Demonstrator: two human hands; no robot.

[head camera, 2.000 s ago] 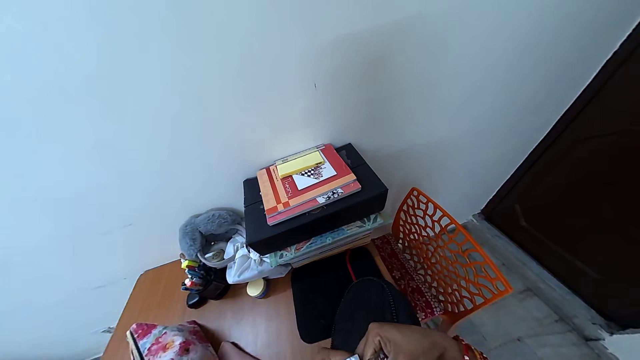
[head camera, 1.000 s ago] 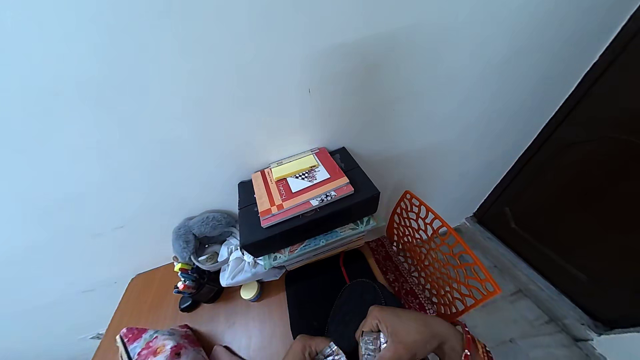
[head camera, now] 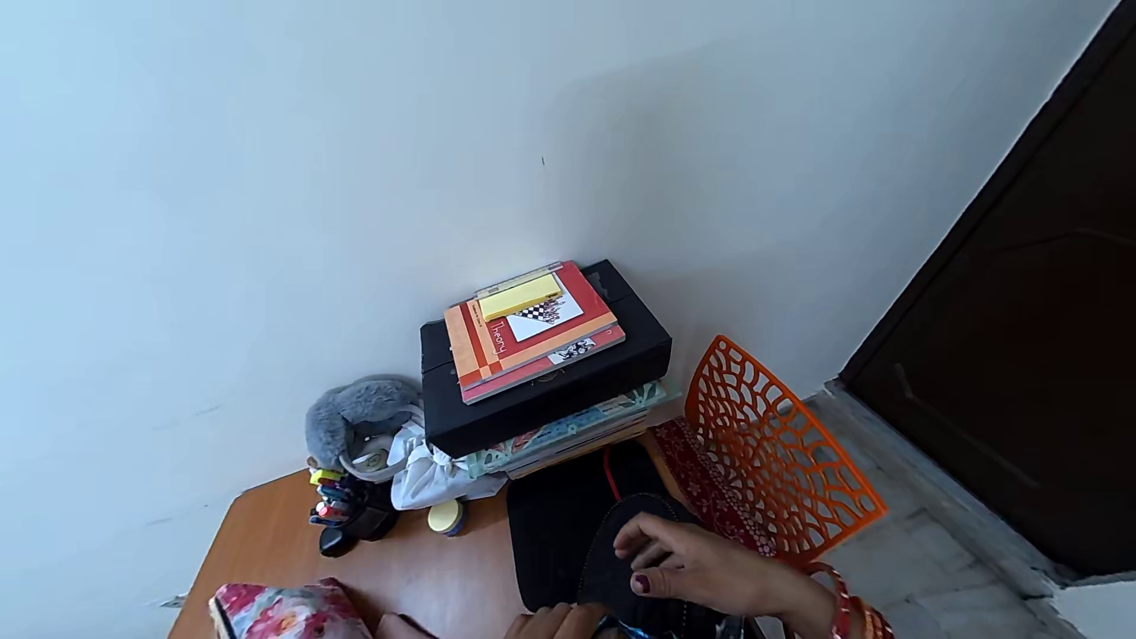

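My right hand (head camera: 683,568), with red bangles at its wrist, hovers above a black stitched fabric item (head camera: 612,572) at the bottom centre; its fingers are loosely curled and nothing shows in them. Only the knuckles of my left hand (head camera: 555,621) appear at the bottom edge, beside a shiny bluish item (head camera: 635,631) that is mostly cut off. Whether the left fingers grip it cannot be seen. Under the black item lies a dark flat pad or case (head camera: 550,524). A floral pouch (head camera: 293,612) lies on the wooden table (head camera: 257,524) at lower left.
Books (head camera: 532,333) with a yellow box on top rest on a black case (head camera: 550,399), over more books. To the left are grey fluffy earmuffs (head camera: 364,413), a white bag (head camera: 435,475), a pen holder (head camera: 368,515) and a small round container (head camera: 445,516). An orange chair (head camera: 781,444) stands at right.
One second ago both hands were close together with shiny silvery material at their fingers. My right hand has since moved away to the right and its fingers have loosened. My left hand has dropped lower.
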